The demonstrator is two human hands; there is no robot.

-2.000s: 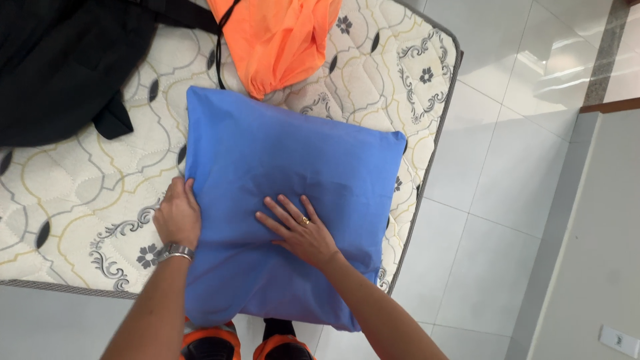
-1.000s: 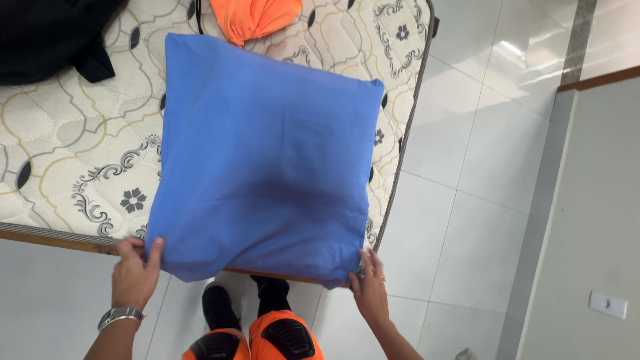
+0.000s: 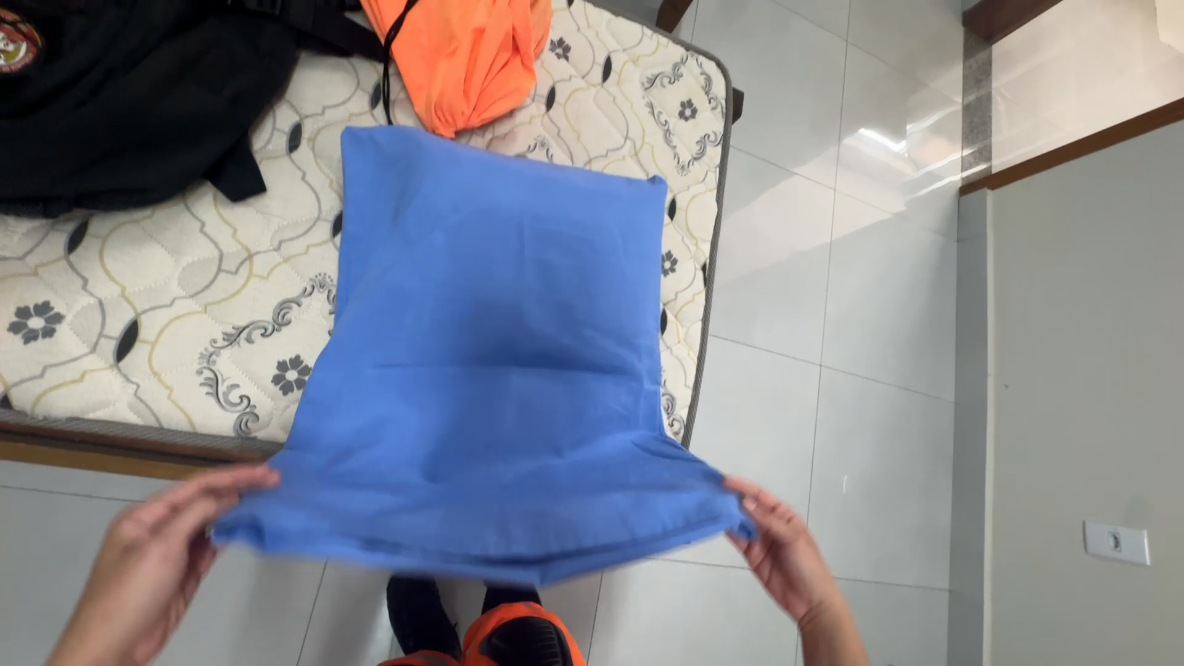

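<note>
A blue pillowcase (image 3: pixel 499 324) with a pillow-like bulk inside lies on a patterned mattress (image 3: pixel 148 305), its near end hanging past the mattress edge. My left hand (image 3: pixel 157 546) pinches the near left corner of the cloth between thumb and fingers. At the near right corner, my right hand (image 3: pixel 782 546) grips the hem in the same way. Between both hands the hem is stretched wide and sags a little in the middle. What fills the case is hidden by the cloth.
A black garment or bag (image 3: pixel 129 111) lies at the upper left of the mattress, beside an orange cloth bag (image 3: pixel 472 65) with a black cord. Below are my shoes and an orange knee-padded leg (image 3: pixel 523 638). Grey floor tiles (image 3: pixel 777 388) and a wall with a socket (image 3: pixel 1116 542) are on the right.
My right hand has left the middle of the pillowcase, and my left hand its left side. Both now hold the near corners, and the near end is spread wider than one second ago.
</note>
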